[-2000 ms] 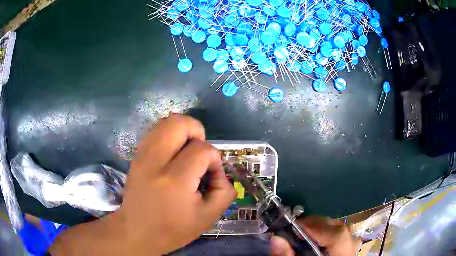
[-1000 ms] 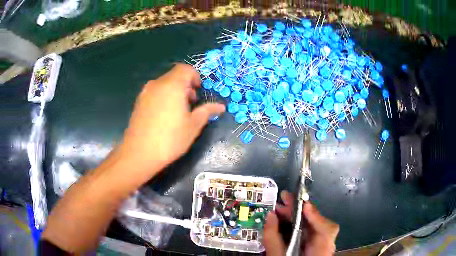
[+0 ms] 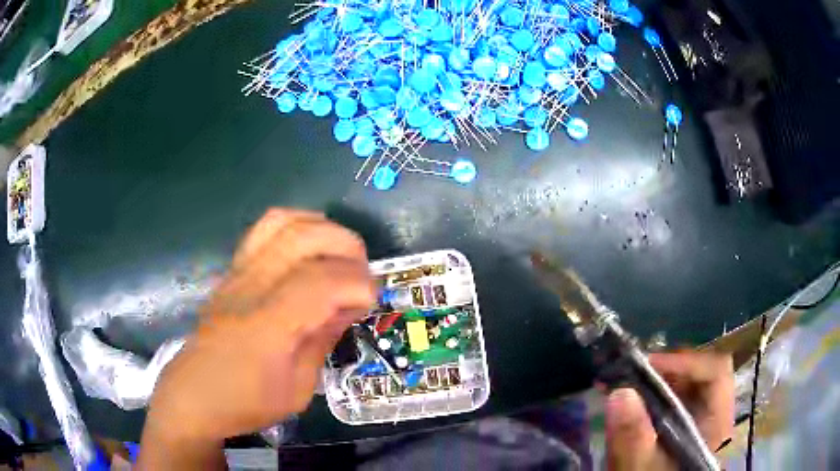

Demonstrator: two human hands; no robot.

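An open white power strip housing [image 3: 474,368] lies flat in front of me, with a green circuit board [image 3: 449,346] and yellow transformer [image 3: 418,336] in it. My left hand [image 3: 295,294] is over the housing's upper left, fingertips pinched on a blue varistor [image 3: 388,295] that shows partly at the fingertips; its leads are hidden. My right hand [image 3: 672,400] grips the dark handle of a soldering iron [image 3: 635,363]. The iron's tip points up and left, to the right of the housing and apart from it.
A large pile of blue varistors [image 3: 433,74] lies beyond my hands, with single ones at its edge. A black blocky object [image 3: 737,138] stands at right. A second open unit [image 3: 26,193] with bagged cord is at far left. A worn rail [image 3: 110,69] borders a green conveyor at upper left.
My left hand has moved from the pile's left edge down to the housing, now with a varistor. The iron has tilted leftward and moved down and right. The whole view has shifted.
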